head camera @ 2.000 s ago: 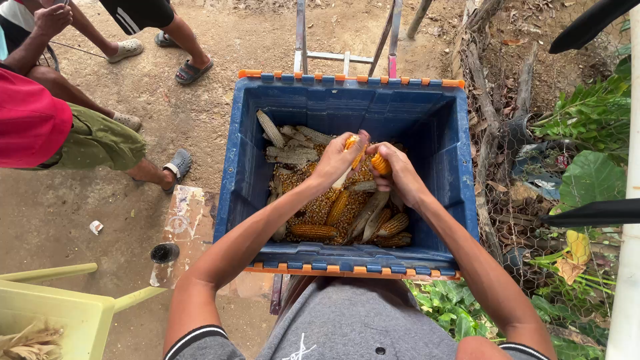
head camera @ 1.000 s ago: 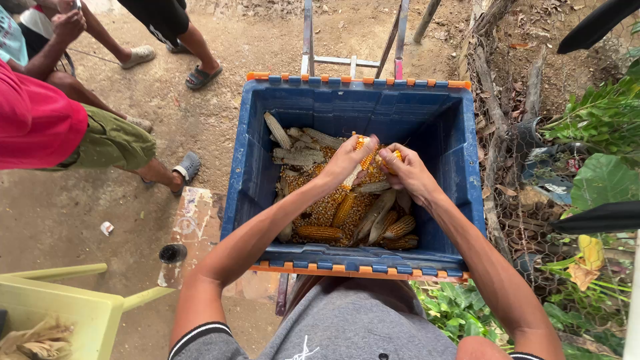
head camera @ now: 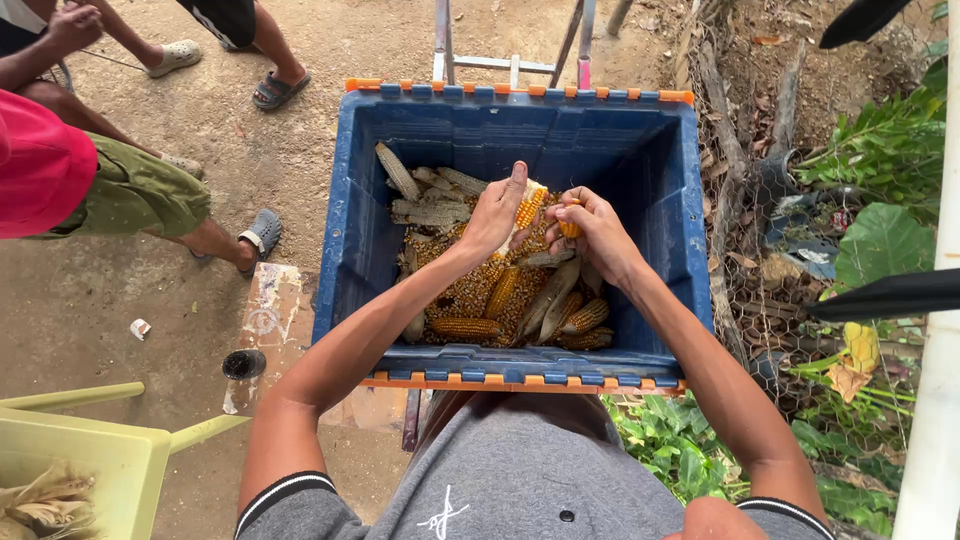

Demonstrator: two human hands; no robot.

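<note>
Over the blue plastic crate [head camera: 510, 120], my left hand [head camera: 495, 214] holds a partly shelled corn cob [head camera: 530, 208], with yellow kernels on one side and bare cob at its top. Just right of it, my right hand [head camera: 589, 229] grips a short yellow-orange piece of corn [head camera: 570, 223] in its fingers. Loose kernels [head camera: 461, 289] lie in the crate beneath both hands. Bare cobs [head camera: 397, 171] are heaped at the crate's far left. Whole yellow ears [head camera: 466, 328] lie near its front wall, beside dry husked ears [head camera: 551, 300].
A metal frame [head camera: 510, 64] stands beyond the crate. At lower left is a yellow plastic chair [head camera: 82, 457] with dry husks [head camera: 49, 502]. A dark cup [head camera: 244, 364] rests on a worn board [head camera: 274, 322]. Other people are at upper left; wire mesh [head camera: 765, 330] borders the right.
My hands, close together one second ago, are now apart, with the left hand's thumb raised beside the cob. The view has shifted slightly.
</note>
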